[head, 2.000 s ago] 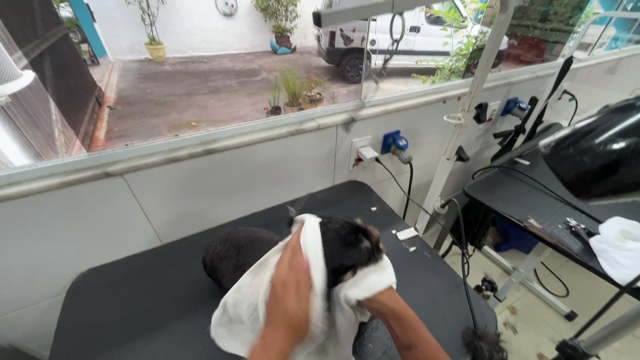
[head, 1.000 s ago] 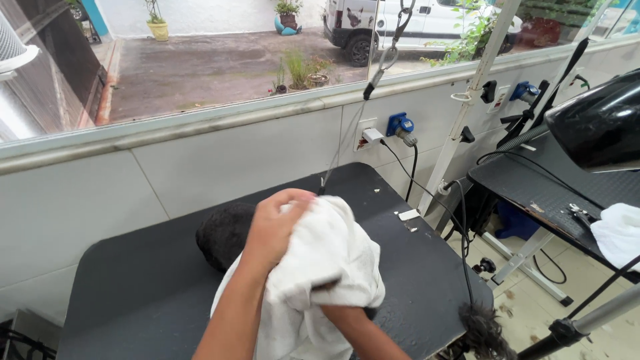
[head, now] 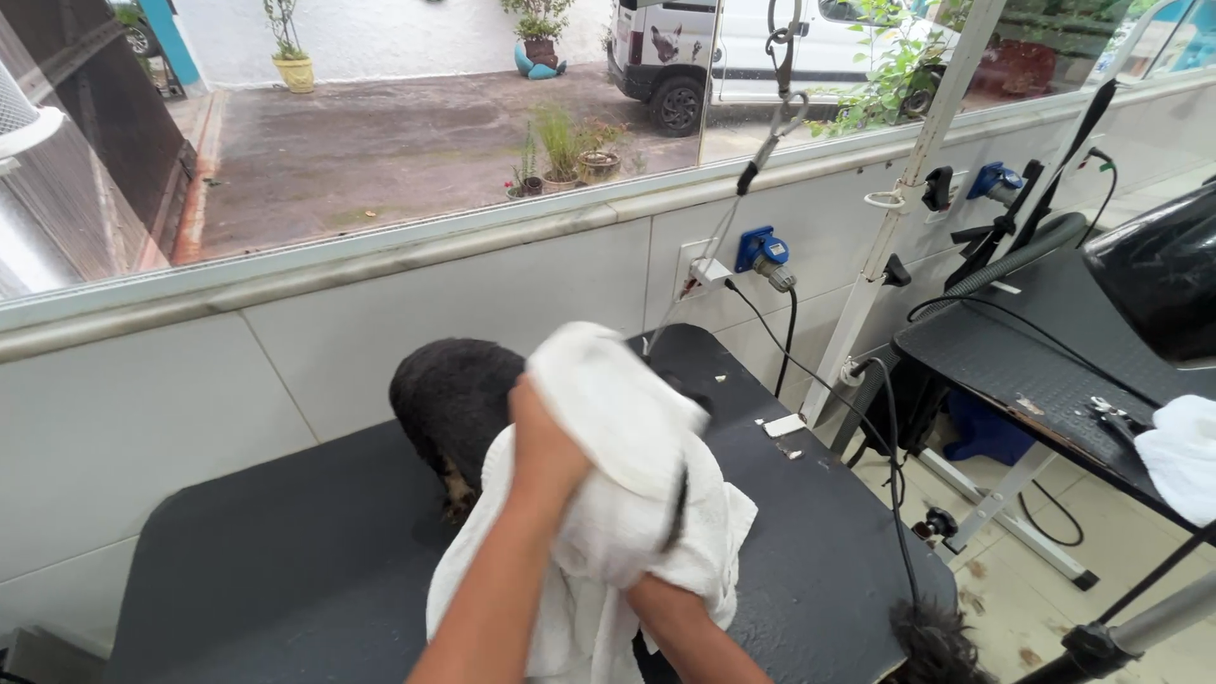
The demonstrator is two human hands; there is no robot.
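Observation:
A small black-coated dog (head: 456, 394) stands on a black grooming table (head: 285, 560), its head and front hidden by a white towel (head: 608, 408). My left hand (head: 551, 442) presses on the towel from the left side, its fingers mostly covered by the cloth. Below and to the right, my right hand (head: 665, 594) is under the towel's folds, with only the wrist and part of the hand showing. A thin cable loop (head: 698, 261) runs down from a metal clip to the table behind the towel.
White grooming post (head: 879, 237) at the table's right rear. Cords hang from wall sockets (head: 765, 255). A second black table (head: 1026, 351) at right bears tools, a white cloth (head: 1183, 456) and, above it, a glossy black dryer-like device (head: 1164, 275). Dark fur (head: 936, 646) lies at the near right corner.
The dog's dark head showed between my hands two seconds ago; the towel now covers it. Since one second ago, the towel's upper part has been raised and blurs with motion.

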